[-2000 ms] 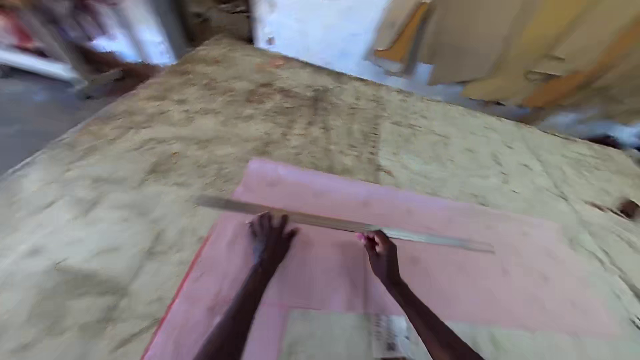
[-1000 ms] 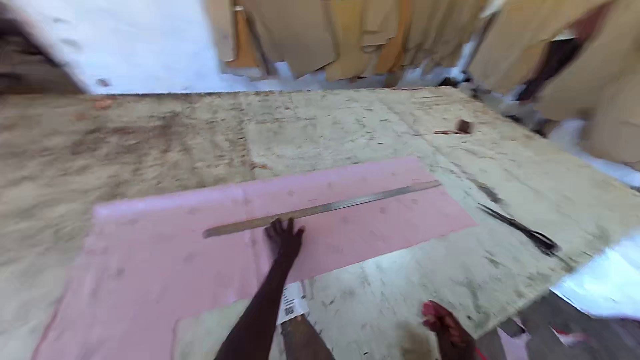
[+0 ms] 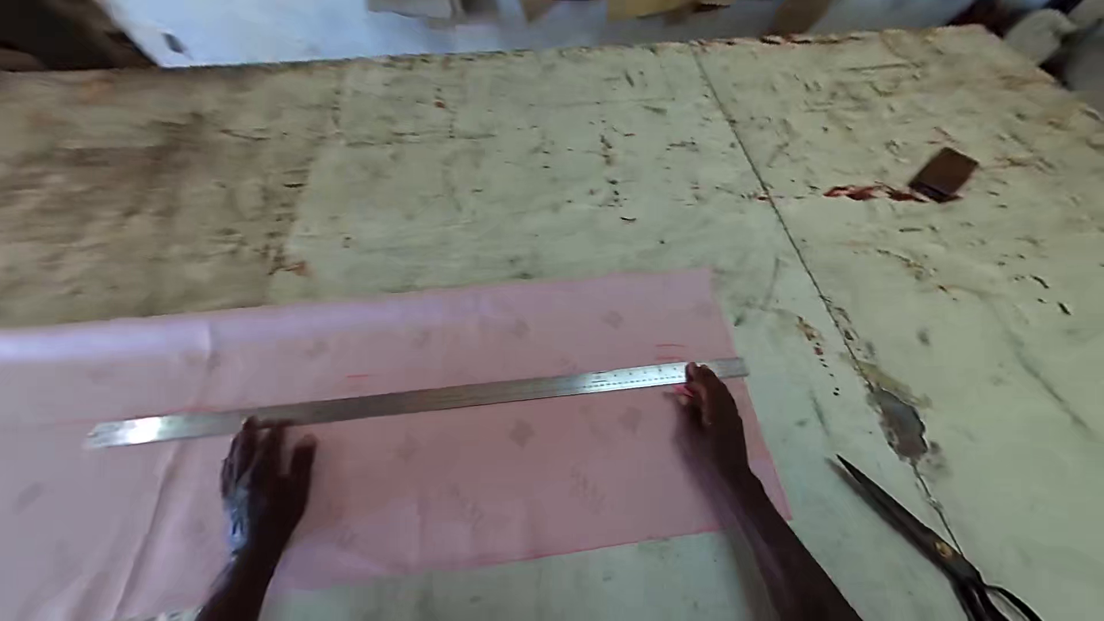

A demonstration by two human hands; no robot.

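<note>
Pink patterned fabric lies flat, with a long metal ruler across it, its right end at the fabric's right edge. My left hand rests on the cloth, fingertips at the ruler's lower edge towards its left end. At the right end, my right hand touches the ruler, fingers bent around something small and pink, seemingly chalk, mostly hidden. Short red marks show on the fabric just above the ruler. Tailor's shears lie on the table to the right of the fabric, blades pointing up and left.
The worn wooden table has a seam running down its right part and a dark hole beside the shears. A small brown block sits at the back right near red scraps. Behind the far edge stands a pale wall with hanging brown pieces.
My right hand has come from off the fabric's near side to the ruler's right end. My left hand stays by the ruler, now nearer its left end. The view has moved closer.
</note>
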